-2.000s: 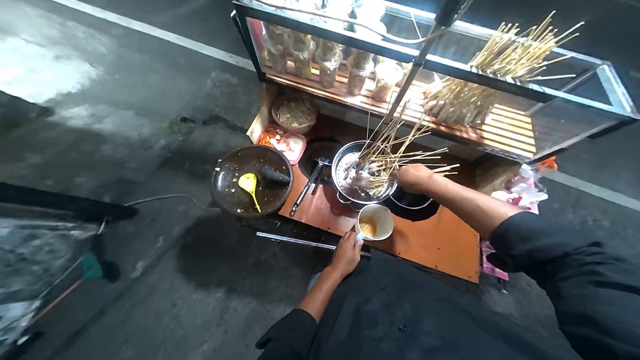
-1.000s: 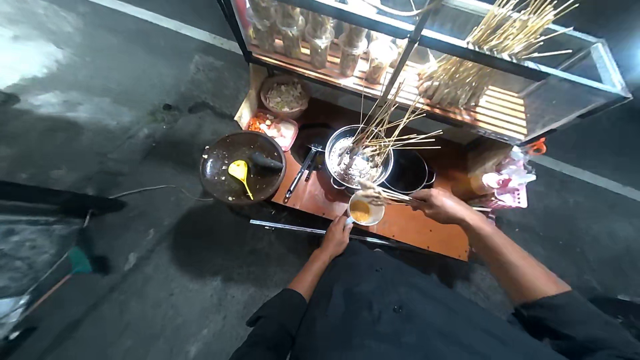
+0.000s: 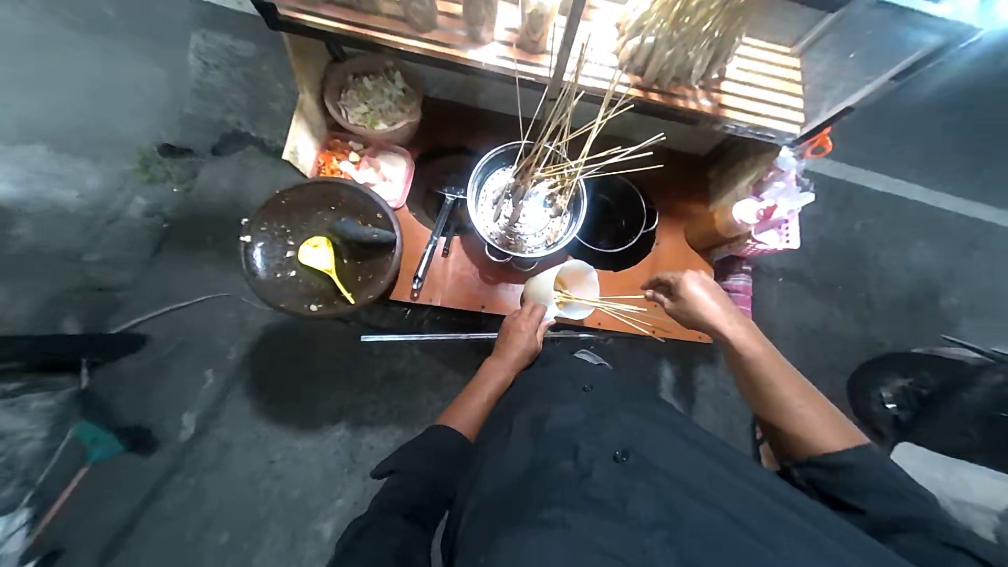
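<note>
My left hand (image 3: 521, 339) holds a white cup (image 3: 579, 276), tipped with its mouth toward the right. Several thin bamboo skewers (image 3: 622, 305) reach into the cup, and their bare ends stick out to the right. At those ends is my right hand (image 3: 683, 299), its fingertips closed on at least one skewer. Behind the cup stands a metal pot (image 3: 526, 236) with many more skewers (image 3: 579, 150) leaning in it. What is on the skewer tips inside the cup is mostly hidden.
At left, a large stone mortar (image 3: 276, 268) holds a pestle (image 3: 362, 231) and a yellow ladle (image 3: 317, 256). Tongs (image 3: 433, 244), a dark pot (image 3: 622, 213), a pink tub (image 3: 405, 177) and a bowl of shredded vegetable (image 3: 378, 98) surround the metal pot. A glass display case (image 3: 756, 118) overhangs behind.
Two seconds ago my right hand was at the skewers by the pot. It has come down beside the cup, and skewers now stand in the cup, which has tipped over to the right.
</note>
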